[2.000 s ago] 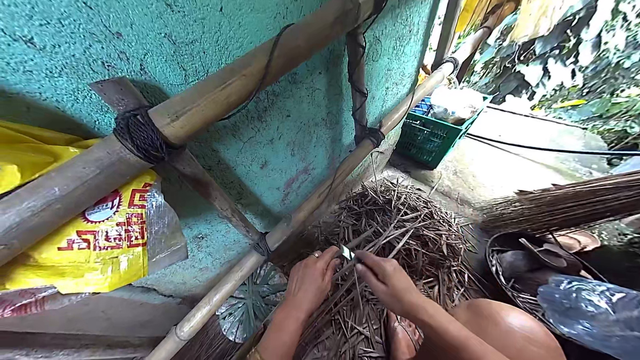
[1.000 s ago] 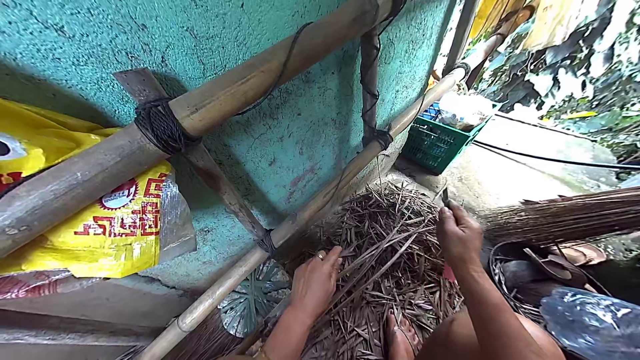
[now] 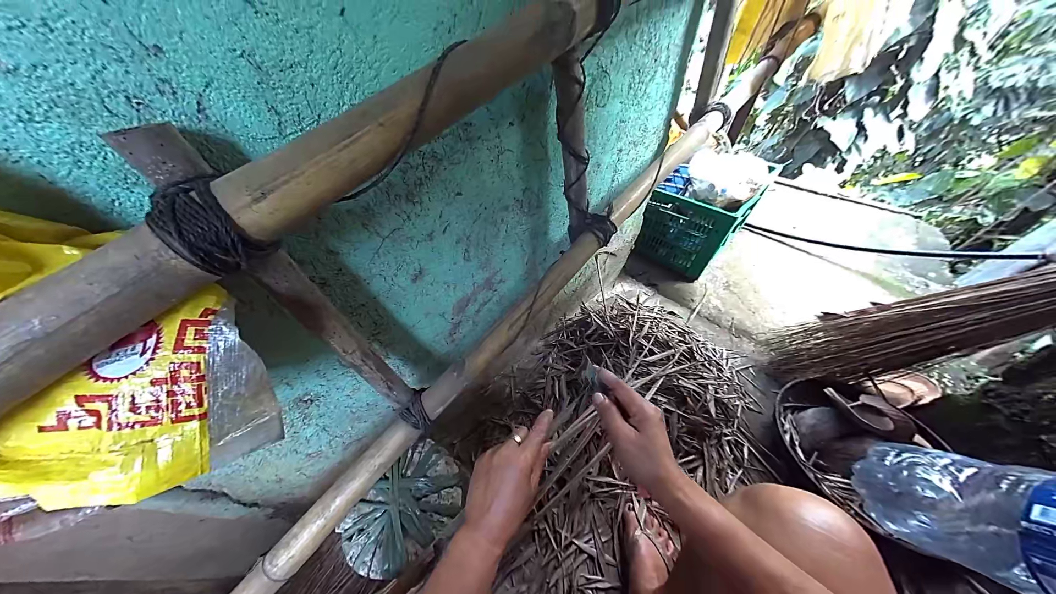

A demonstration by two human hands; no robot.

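My left hand (image 3: 510, 474), a ring on one finger, is closed around thin dry leaf strips near the bottom middle. Just to its right, my right hand (image 3: 634, 429) pinches a small dark piece, probably a blade, between thumb and fingers. Long pale strips (image 3: 569, 445) run between the two hands. Beneath them spreads a heap of brown dry leaf scraps (image 3: 676, 355), which reaches around my bare foot (image 3: 648, 549). The far end of what the left hand grips is hidden.
Bamboo rails (image 3: 495, 346) lashed with dark cord cross before a teal wall (image 3: 445, 272). A yellow sack (image 3: 157, 412) hangs at left. A green crate (image 3: 685, 231) stands beyond the heap. At right are a stick bundle (image 3: 924, 326), a basket (image 3: 792, 437) and a plastic bottle (image 3: 940, 503).
My right hand was out to the right of the heap one second ago and is back beside my left hand. Two seconds ago both hands were also close together.
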